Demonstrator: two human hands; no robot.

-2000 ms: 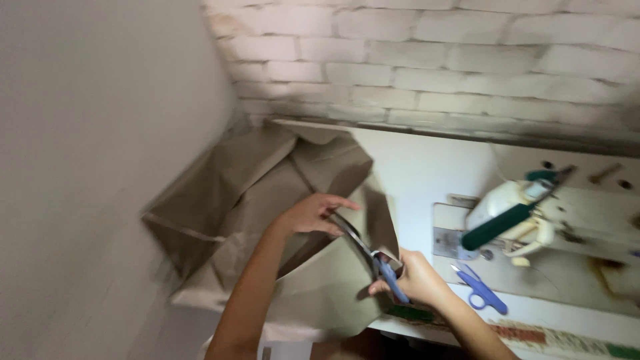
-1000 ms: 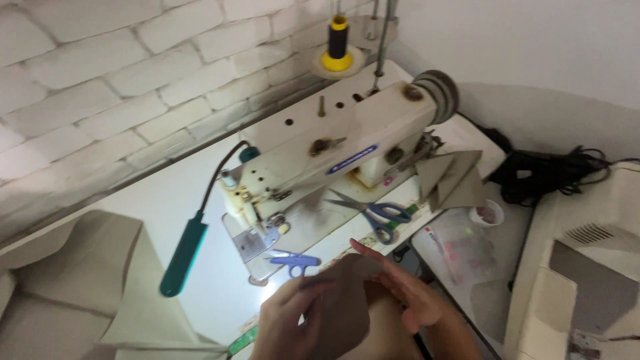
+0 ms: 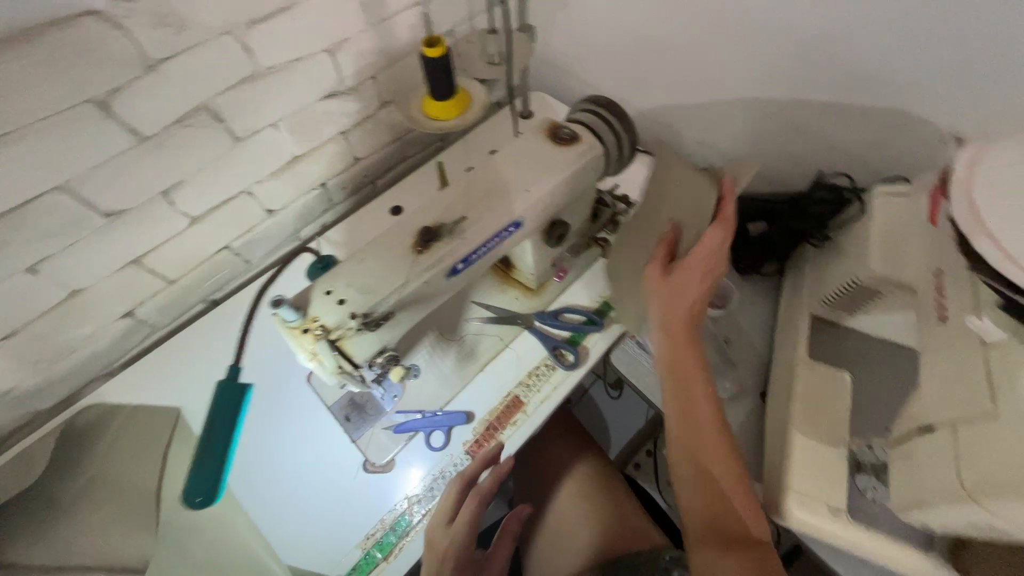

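Note:
My right hand (image 3: 692,268) reaches out to the far right end of the sewing machine (image 3: 456,232) and grips a piece of grey-beige fabric (image 3: 660,212) by its side. Nothing is held in my left hand (image 3: 472,512), which is at the table's front edge with its fingers apart. Blue-handled scissors (image 3: 544,324) lie partly spread on the machine bed. Purple thread snips (image 3: 432,424) rest by the needle plate, a little above my left hand. Larger grey-beige fabric (image 3: 88,488) lies at the lower left.
A green lamp (image 3: 218,444) on a bent neck stands left of the machine head. Behind the machine is a dark thread cone (image 3: 438,76) on a stand. Black cables (image 3: 800,224) and a second, beige machine (image 3: 872,376) are at the right. A brick-patterned wall borders the table's back.
Two seconds ago both hands were at the large fabric with scissors; one second ago they were together at a smaller piece. Now my right hand is farther right with fabric, my left apart. The view swung right.

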